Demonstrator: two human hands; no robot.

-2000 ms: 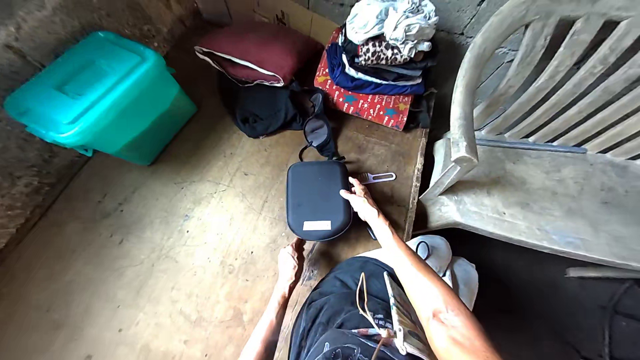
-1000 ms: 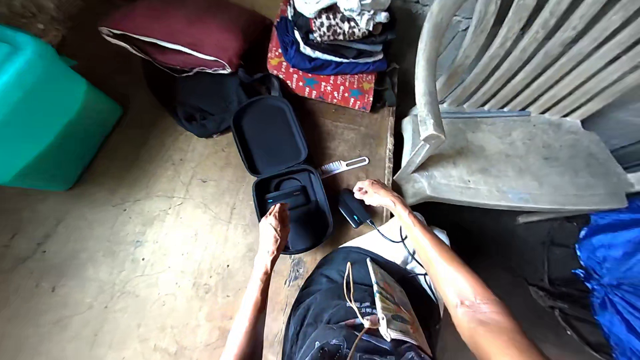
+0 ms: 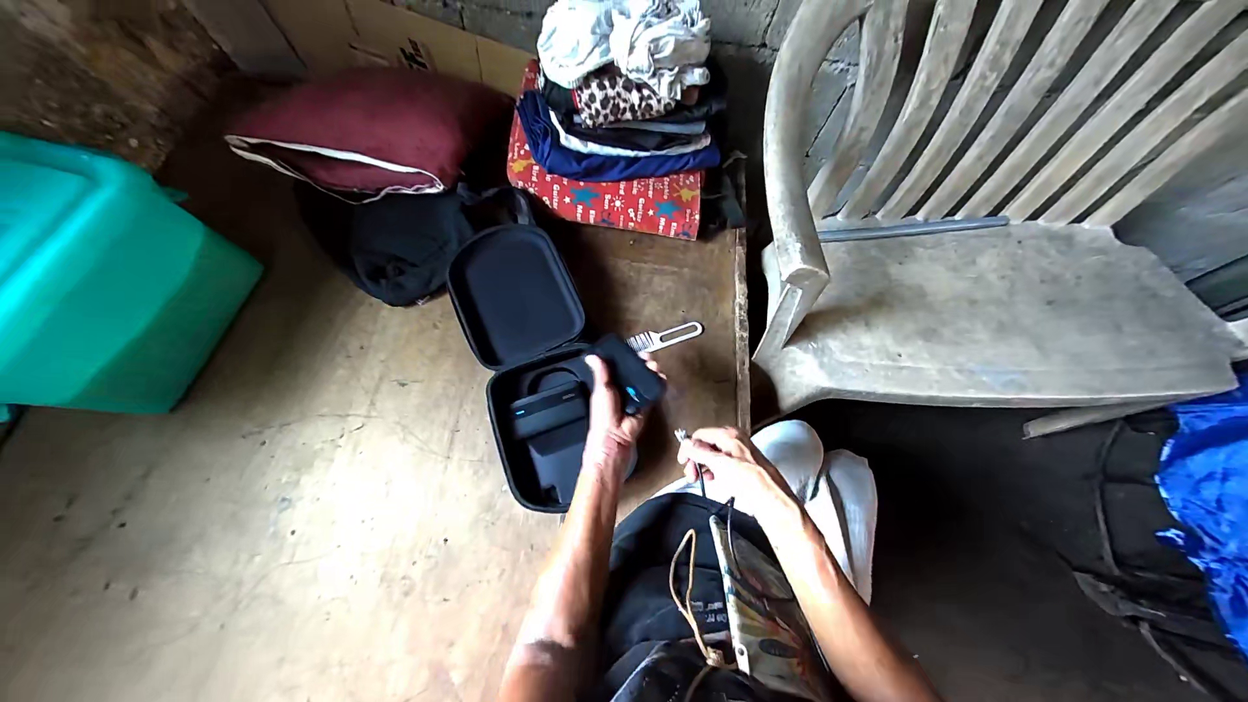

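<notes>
My left hand (image 3: 612,409) holds a black power bank or similar small box (image 3: 629,373) with a blue light, above the right edge of an open black zip case (image 3: 499,429). Inside the case lies another black device (image 3: 548,411) with a small blue light, beside a dark loop. The case lid (image 3: 517,295) is folded back away from me. Between its fingers my right hand (image 3: 726,463) pinches the plug end of a dark cable (image 3: 701,481), over my lap. A white comb (image 3: 671,336) lies just beyond the held box.
A teal plastic bin (image 3: 117,283) stands at the left. Beyond the case are a black cap (image 3: 405,249), a maroon pillow (image 3: 375,127) and folded clothes (image 3: 624,117) on a red patterned box (image 3: 604,202). A worn plastic chair (image 3: 994,312) stands right of the wooden surface's edge (image 3: 742,322).
The case, closed two seconds ago, is open. The black box has passed from my right hand into my left. My right hand now holds the cable end apart from it.
</notes>
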